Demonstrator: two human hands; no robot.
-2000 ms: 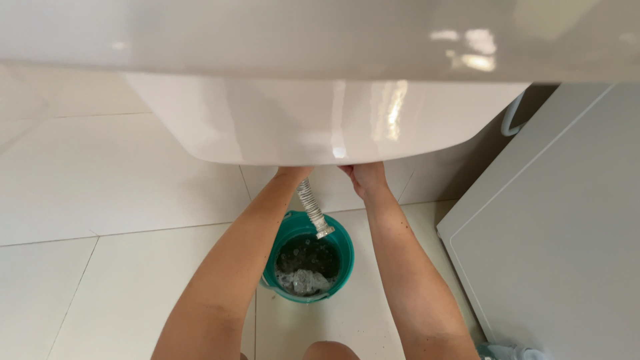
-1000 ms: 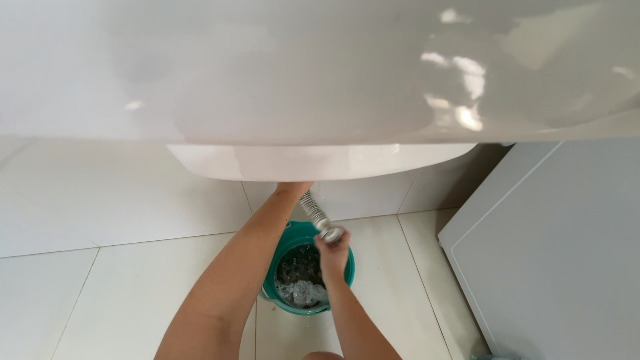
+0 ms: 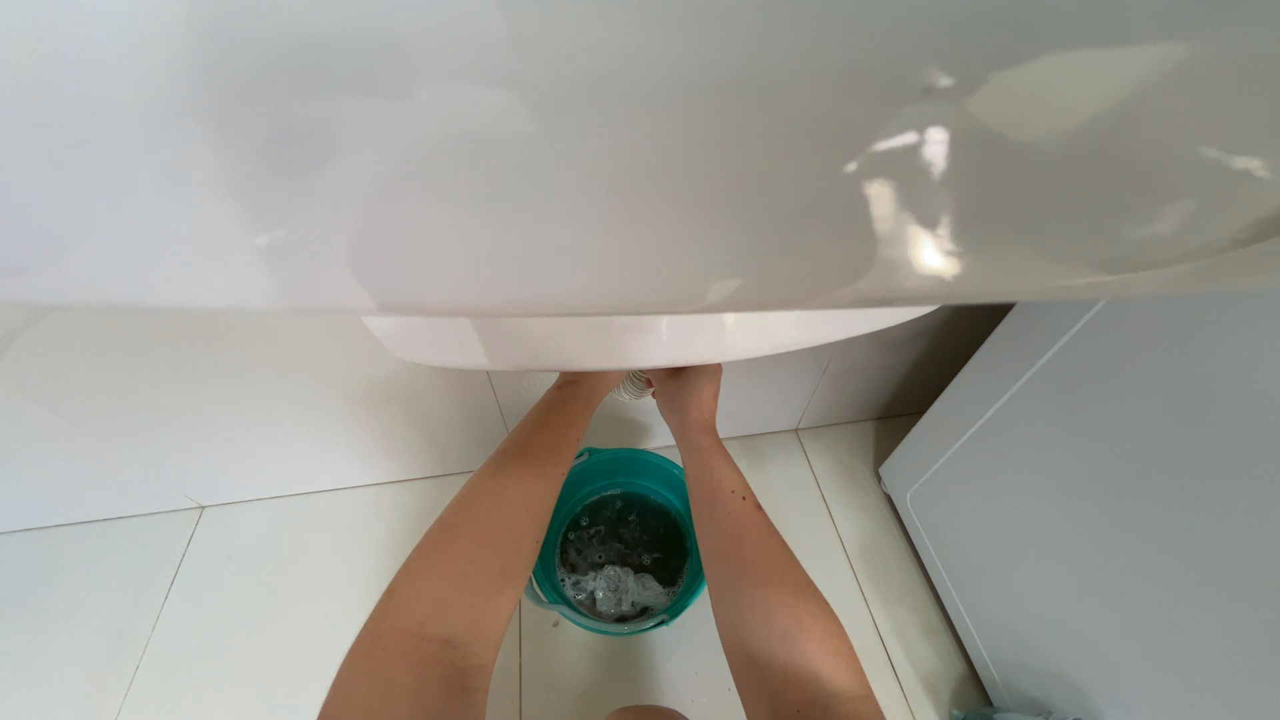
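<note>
Under the white ceramic basin (image 3: 640, 340), a short stretch of a ribbed flexible drain hose (image 3: 632, 386) shows between my hands. My left hand (image 3: 590, 380) reaches up behind the basin's lower edge, its fingers hidden. Right of the hose, my right hand (image 3: 688, 385) is raised to the same edge; its fingertips are against the hose, but most of the fingers are out of sight, so the grip is unclear. Below both hands stands a teal plastic bucket (image 3: 690, 600) holding dark, murky water (image 3: 625, 540) with whitish foam on top.
A tiled wall (image 3: 250, 410) rises behind the bucket, and pale floor tiles (image 3: 290, 600) lie around it. A large light-grey panel or cabinet side (image 3: 1110, 480) stands at the right. A bit of clear plastic (image 3: 1010, 714) shows at the bottom right edge.
My right hand has moved up from the hose's lower end over the bucket to the basin's underside. The hose end that hung over the bucket is no longer visible there. My left hand stays under the basin.
</note>
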